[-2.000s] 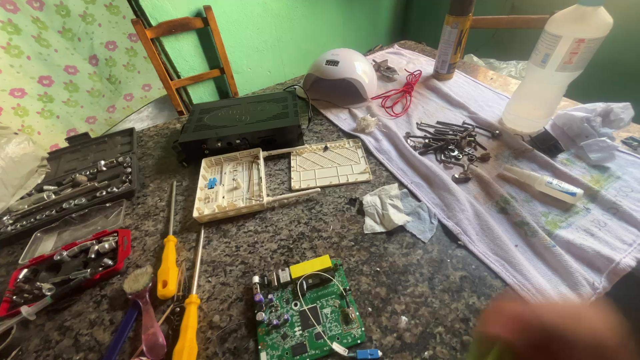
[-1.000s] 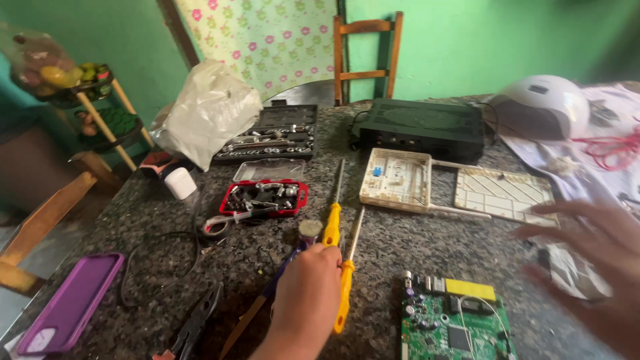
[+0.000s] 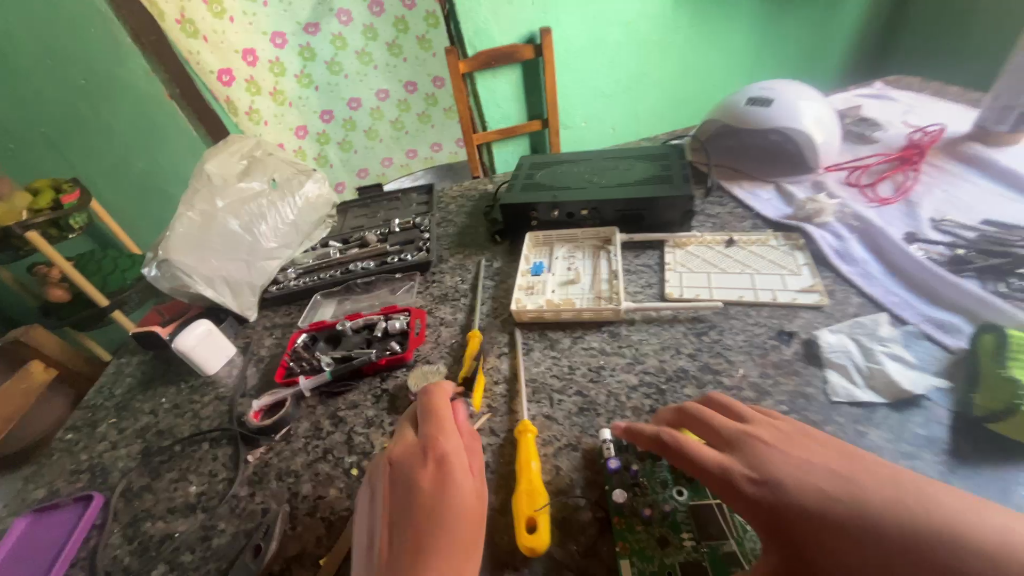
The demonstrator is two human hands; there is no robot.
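My left hand [image 3: 432,480] is closed around a brush [image 3: 426,376], whose pale round bristles show beyond my fingers. My right hand [image 3: 720,456] reaches over the green circuit board [image 3: 664,520], fingers spread, fingertips near the board's top left corner; whether they touch it is hard to tell. Between my hands lies a yellow-handled screwdriver [image 3: 532,488]. Another yellow-handled screwdriver [image 3: 474,352] lies just beyond my left hand. Farther back sit the open white router housing [image 3: 568,304] with its antennas and its vented cover [image 3: 744,290].
Behind are a black electronic box [image 3: 600,180] and a white domed lamp [image 3: 768,132] on a towel [image 3: 848,268]. At left are a socket set [image 3: 424,260], a red case of sockets [image 3: 420,336], a plastic bag [image 3: 240,216], tape [image 3: 270,412] and a purple phone case [image 3: 52,536].
My left hand has come into view and closed on the brush, which lay on the table two seconds ago. My right hand has moved over the circuit board. The view has shifted.
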